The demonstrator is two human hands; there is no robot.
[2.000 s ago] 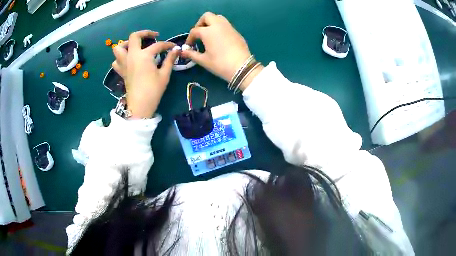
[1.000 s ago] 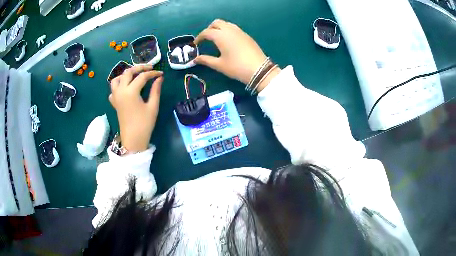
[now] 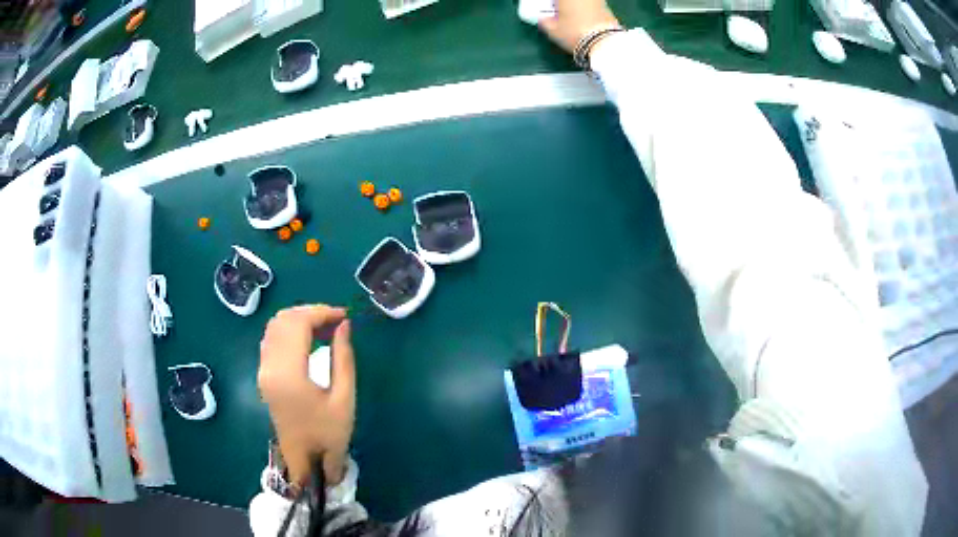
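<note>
My right hand (image 3: 576,23) reaches to the top edge, partly cut off, with its fingers on a white case-like piece (image 3: 534,11), also cut off. My left hand (image 3: 305,383) hangs over the green mat, thumb and forefinger tips close together; whether they hold anything thin is unclear. A white lump (image 3: 320,365) shows between its fingers. Two open white cases with dark insides, one upper (image 3: 446,226) and one lower (image 3: 395,277), lie above and right of it, with no white earbuds seen inside. The light-blue tester (image 3: 573,420) carries a black cradle (image 3: 547,381) with a wire loop.
More open cases (image 3: 271,197) and orange pieces (image 3: 381,200) lie on the left of the mat, near a coiled white cable (image 3: 159,305). White trays stand left (image 3: 42,315) and right (image 3: 893,241). Beyond a white edge (image 3: 420,115), the far strip holds earbuds (image 3: 354,74), boxes and white ovals (image 3: 747,34).
My right hand has moved from the case with earbuds to the far strip; that case has left its spot on the mat. The view has shifted forward, and the tester appears lower and further right.
</note>
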